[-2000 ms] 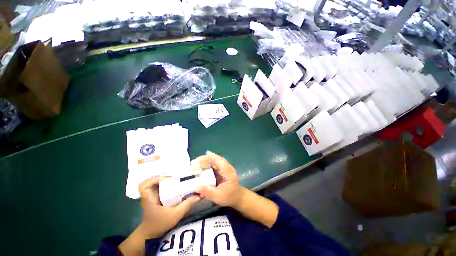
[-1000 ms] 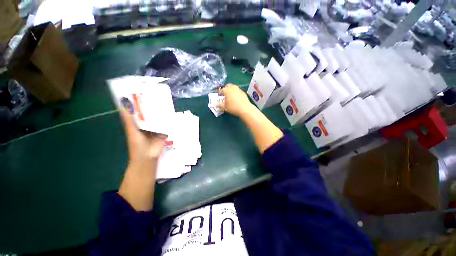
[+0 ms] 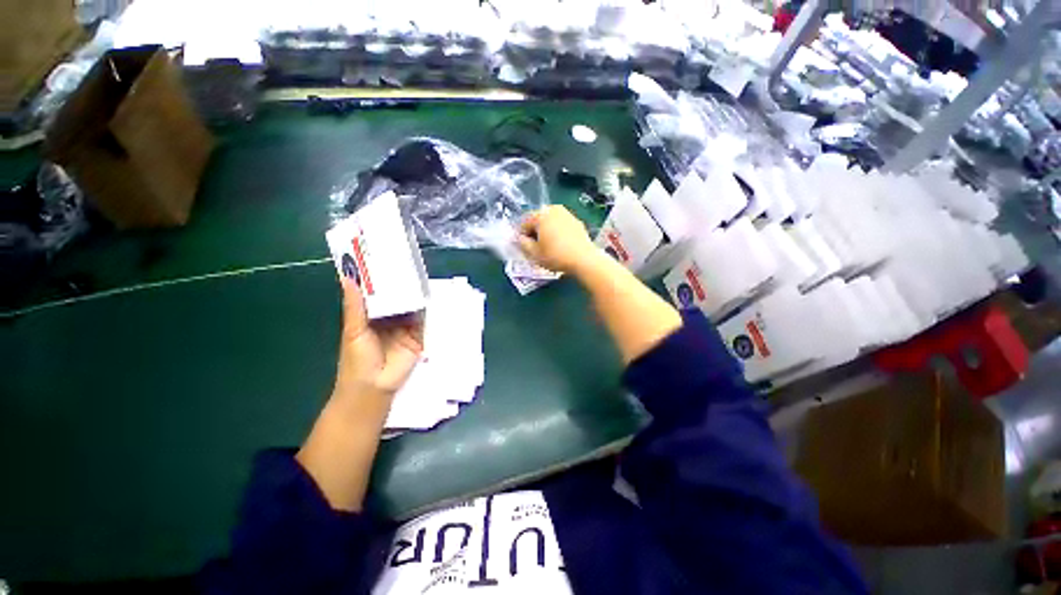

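Note:
My left hand [image 3: 378,346] holds a white carton [image 3: 387,258] upright from below, its round logo and orange-red mark facing left. The carton is opened up and has depth. A pile of flat carton blanks [image 3: 448,360] lies on the green belt under and right of that hand. My right hand [image 3: 555,241] is over the small white insert slips [image 3: 529,274], fingertips bent down at the near edge of a clear plastic bag [image 3: 483,195] with black items inside. The fingertips are small and blurred, so I cannot tell whether they grip anything.
Rows of open white cartons [image 3: 814,250] stand at the right, above a red crate [image 3: 972,352] and a brown box [image 3: 902,453] on the floor. An open brown box [image 3: 137,145] stands at the far left. A white oval piece [image 3: 583,134] and thin black cable lie at the far side.
Two seconds ago both hands held a carton near my body. Since then they have parted. In the last second the left hand's carton has turned more upright, and my right hand has stayed around the slips.

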